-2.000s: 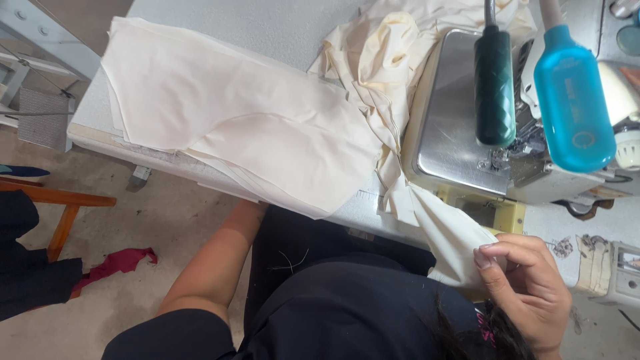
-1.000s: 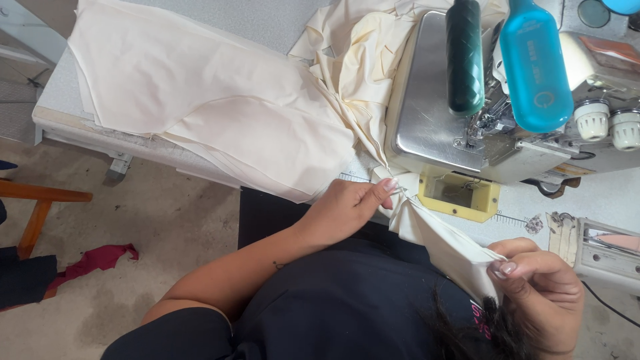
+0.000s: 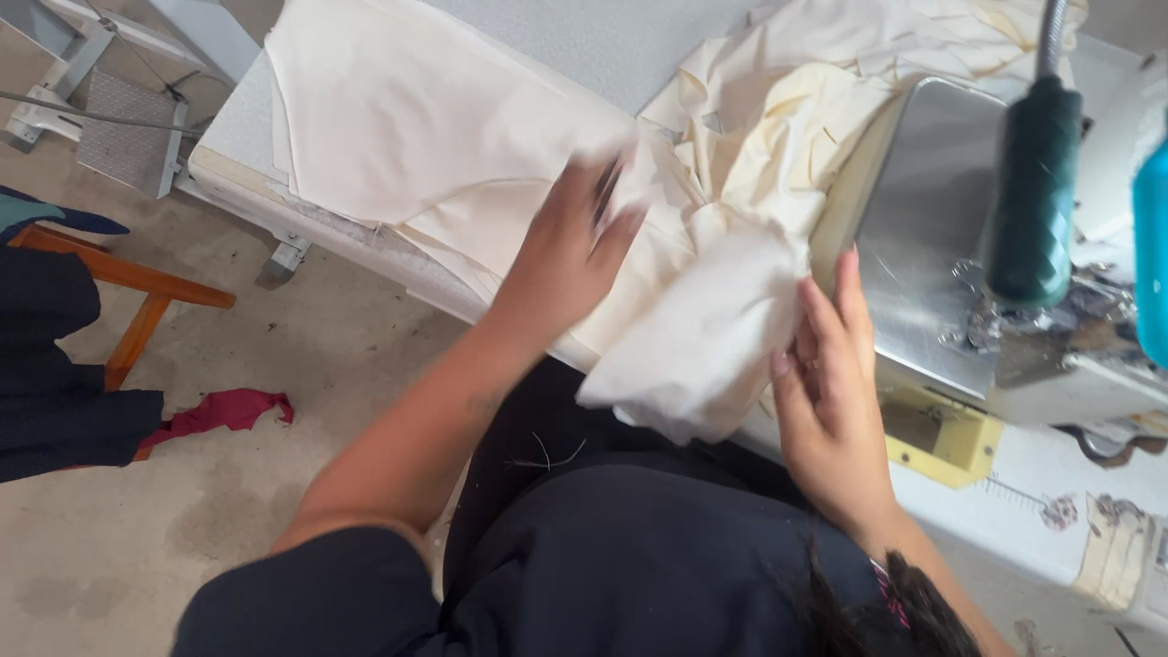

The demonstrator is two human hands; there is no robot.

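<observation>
Blurred by motion, my left hand (image 3: 570,242) is over the cream fabric panels (image 3: 392,119) at the table's front edge. Something slim and dark shows between its thumb and fingers; whether it is a tool I cannot tell. My right hand (image 3: 835,383) has its fingers apart, beside a loose, blurred piece of cream fabric (image 3: 703,328) that hangs over the table edge above my lap. Its fingertips are close to the fabric and the metal cover of the sewing machine (image 3: 940,228). Bunched cream fabric (image 3: 776,137) lies behind, against the machine's left side.
A dark green handle-like object (image 3: 1036,196) and a blue one (image 3: 1152,255) hang over the machine. A yellow-framed opening (image 3: 940,433) is at its front. At left are a pedal (image 3: 128,132), a wooden stool or chair frame (image 3: 137,274) with dark cloth, and a red cloth (image 3: 224,415).
My left hand has left the cream strip it pinched one second ago and is further left, over the panels. My right hand has moved up and left from the strip's lower end, its fingers now apart.
</observation>
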